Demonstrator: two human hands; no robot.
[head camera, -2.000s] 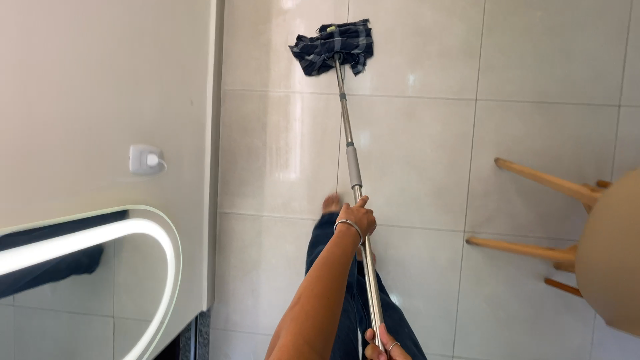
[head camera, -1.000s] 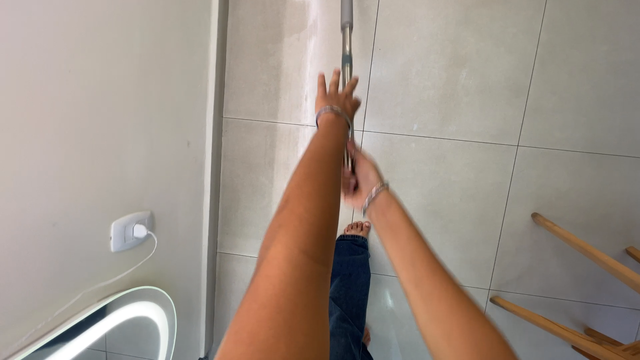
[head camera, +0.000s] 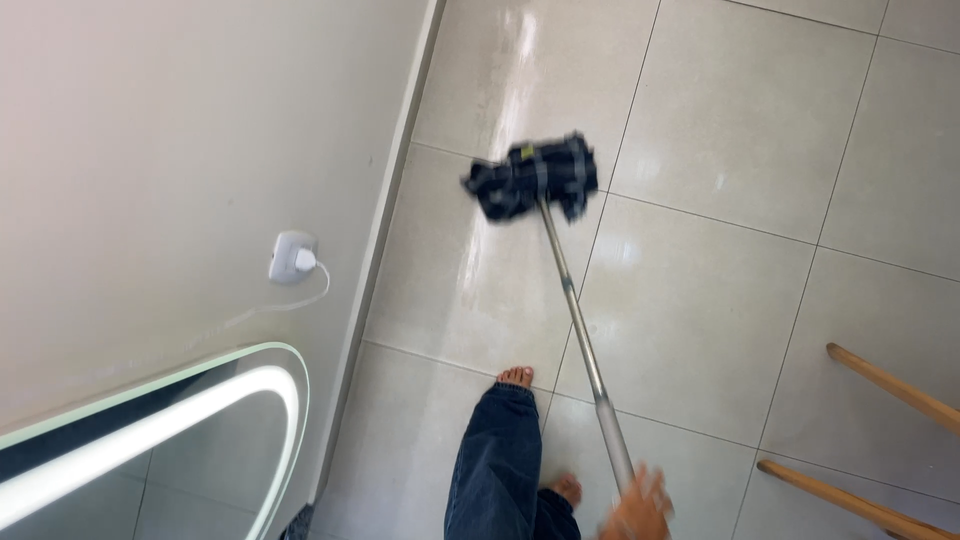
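Observation:
A dark plaid cloth is bunched over the head of a floor mop, on the tiles near the wall. The mop's metal pole slants from the cloth down to the bottom right. At its grey grip section is one hand, blurred and cut by the lower edge, its fingers partly spread. Which of my hands this is, and how firmly it holds the pole, I cannot tell. My other hand is outside the view.
A wall with a socket and white plug runs along the left, above a lit mirror. Wooden furniture legs stand at the right. My bare foot is on the floor tiles.
The mop's cloth, out of view a second ago, shows again, closer to my feet. Two arms reached forward along the pole then; now one hand shows at the bottom edge.

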